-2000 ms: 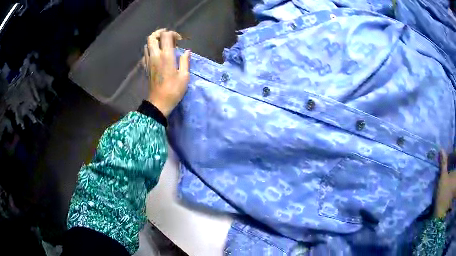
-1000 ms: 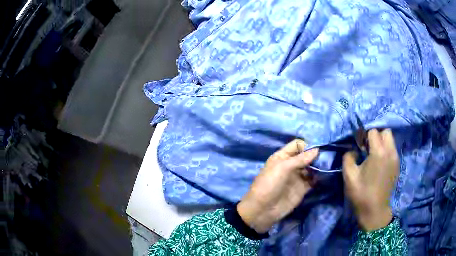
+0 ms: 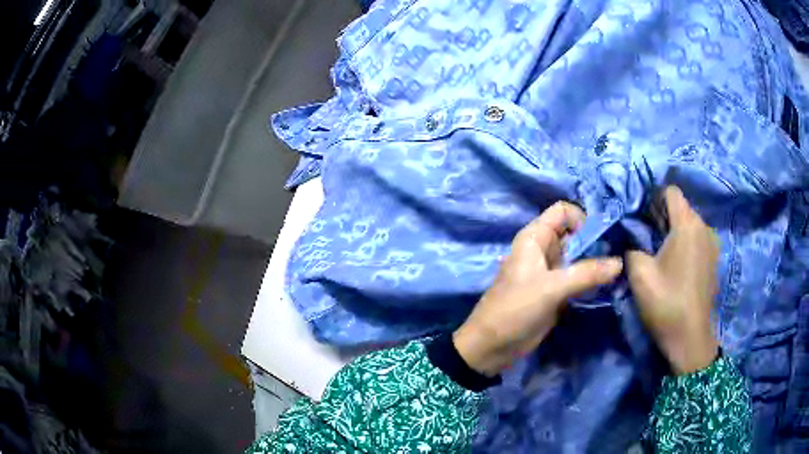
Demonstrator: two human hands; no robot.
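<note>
A light blue patterned denim shirt [image 3: 390, 230] lies spread over the table, its button placket [image 3: 417, 124] running across it with dark metal buttons. My left hand [image 3: 541, 288] pinches a folded edge of the shirt between thumb and fingers. My right hand [image 3: 676, 275] is just right of it, fingers curled around dark pointed thread snips [image 3: 655, 199], whose blades point up over the cloth. The snips are partly hidden by the fingers and blurred.
The white table top [image 3: 288, 293] shows at its left corner. A large grey bin or cart [image 3: 213, 115] stands at the upper left. Dark floor with a faint yellow line [image 3: 200, 319] is at left. More blue garments [image 3: 781, 346] lie at the right.
Since two seconds ago, my left hand has left the shirt's far left end and come beside my right hand. Since one second ago, the held cloth is bunched and lifted differently between my hands.
</note>
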